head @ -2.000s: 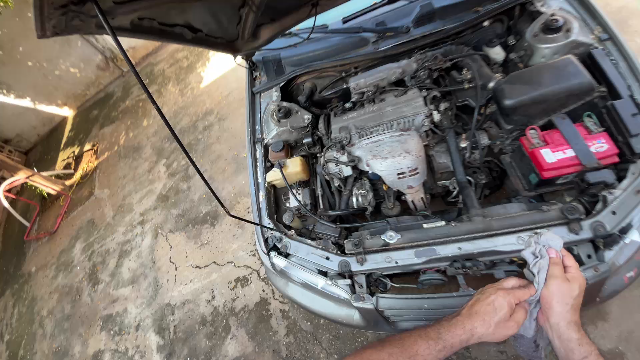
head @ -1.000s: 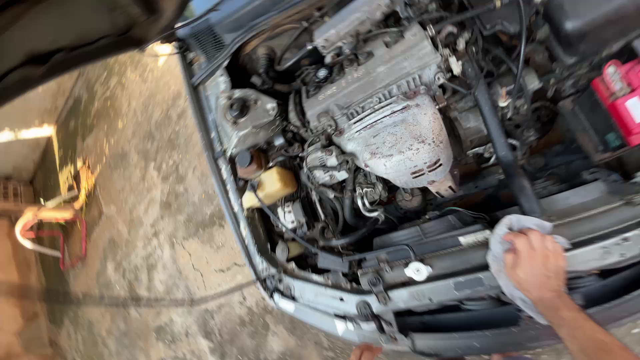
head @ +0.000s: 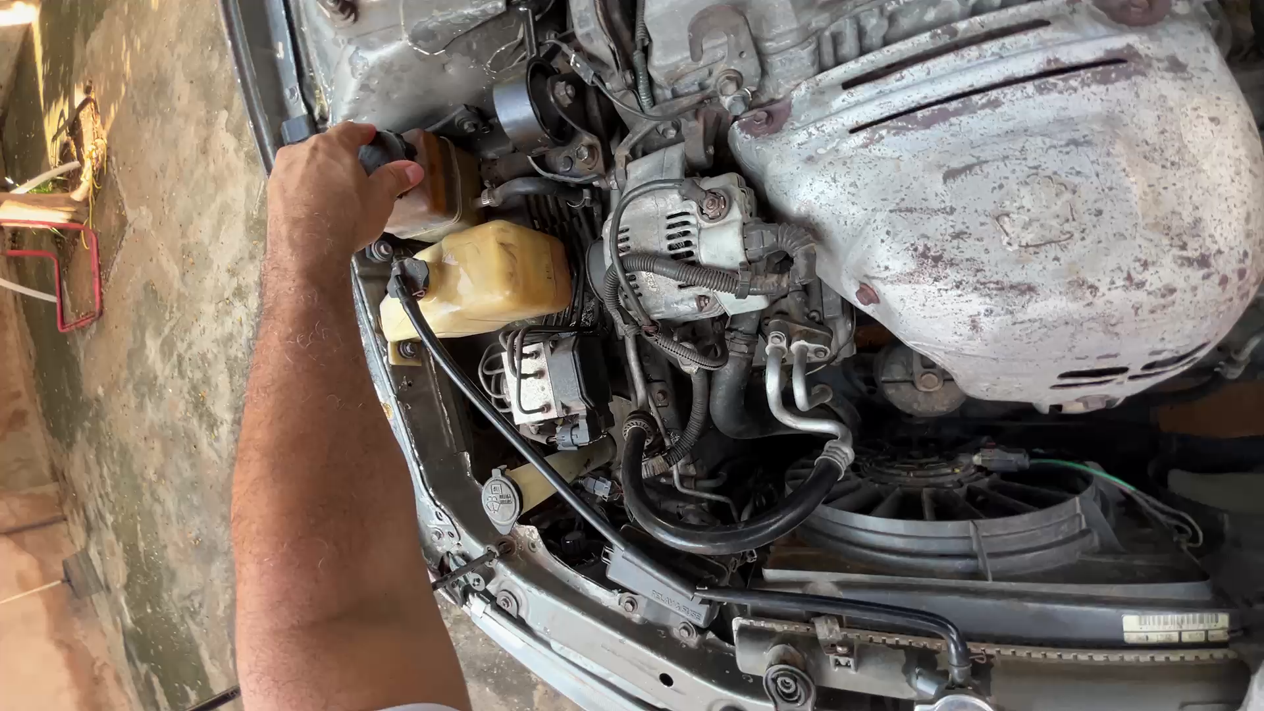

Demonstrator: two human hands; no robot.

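Note:
My left hand reaches in from the bottom left and grips the black cap of a brown-stained fluid reservoir, thumb on the near side. The fingers partly hide the cap; whether it is seated or loose, I cannot tell. Just below stands a yellowed plastic coolant overflow tank with a black hose running from its top. A washer fluid cap sits lower, beside the front corner of the bay. My right hand is out of view.
An alternator, a metal heat shield and a radiator fan fill the engine bay. Metal tubes join a valve block. The fender edge runs under my forearm. A red metal frame lies on the concrete floor at left.
My left hand now holds the reservoir cap. The right hand, on a grey cloth at the front crossmember one second ago, has left the view. The view has moved closer to this corner.

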